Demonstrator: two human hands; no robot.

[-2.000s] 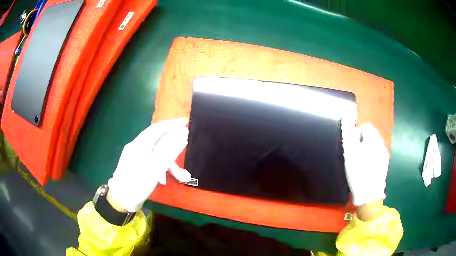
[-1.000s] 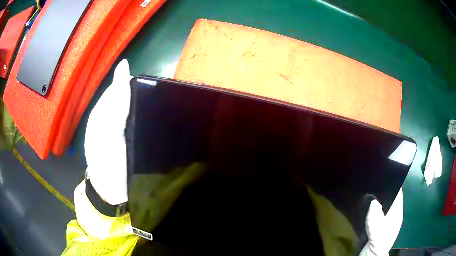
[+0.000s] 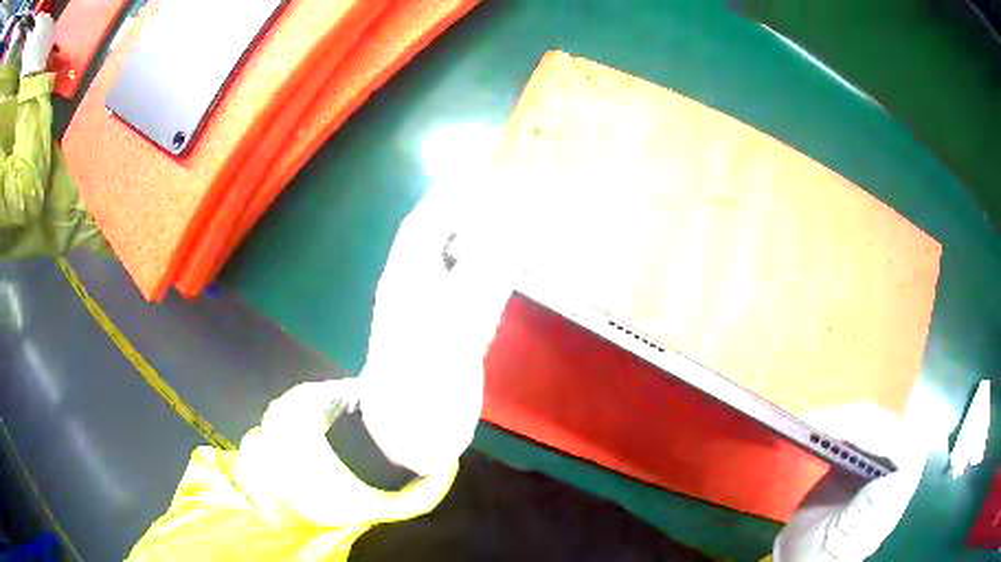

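A thin tablet (image 3: 730,389) is tilted almost edge-on, so its metal side frame with two rows of speaker holes faces me. Its broad faces hardly show, and glare washes out the area behind the frame. My white-gloved left hand (image 3: 434,329) holds its left end; the fingertips are lost in glare. My white-gloved right hand (image 3: 856,510) holds the right end, low at the right. The orange-red foam pad (image 3: 642,423) lies on the green bench, below and behind the tablet.
Stacked orange-red foam pads (image 3: 115,209) stand at the upper left. A grey tablet (image 3: 192,66) with a camera spot lies on them. Another person's yellow sleeve (image 3: 33,143) shows at the far left. A white cloth (image 3: 971,428) and a red object (image 3: 990,516) are at the right edge.
The tablet has turned from its black screen facing me to nearly edge-on. My left hand has moved right. The view has shifted, and another person's arm now shows at the left.
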